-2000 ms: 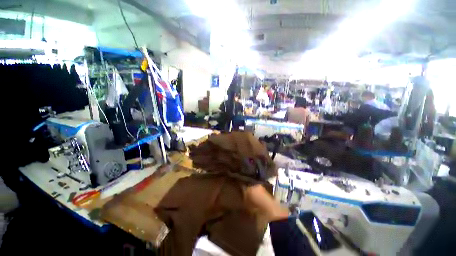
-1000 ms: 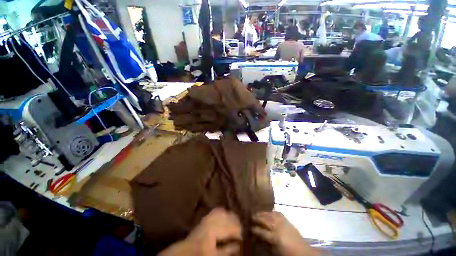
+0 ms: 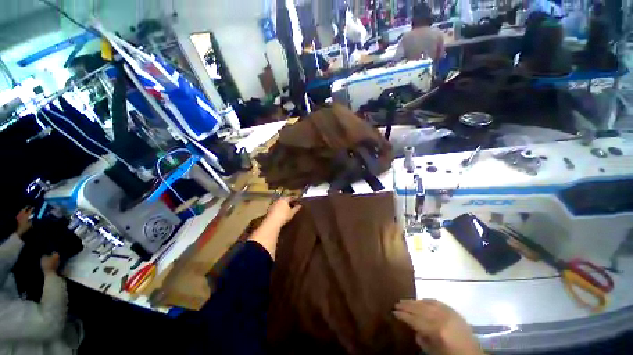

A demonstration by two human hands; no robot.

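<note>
A brown garment piece (image 3: 340,270) lies spread on the table left of the needle area (image 3: 420,215) of the white sewing machine (image 3: 507,187). My left hand (image 3: 280,213) is at its upper left edge, fingertips at the cloth; whether they pinch it is unclear. My right hand (image 3: 437,324) lies at its lower right edge, fingers extended over the cloth, not closed on it. A pile of brown pieces (image 3: 326,145) is heaped behind, with dark strips (image 3: 371,182) at its front.
A black phone (image 3: 482,243) and shears (image 3: 586,281) lie under the machine arm. A cardboard sheet (image 3: 236,229) is at left, with other red-orange scissors (image 3: 141,277). Another person's hands (image 3: 50,262) are at the left machine (image 3: 132,208). A person (image 3: 421,41) sits further back.
The brown piece is now spread flatter. My left hand has moved from its near end up to the upper left edge. My right hand has moved right, to the lower right edge. The view has shifted.
</note>
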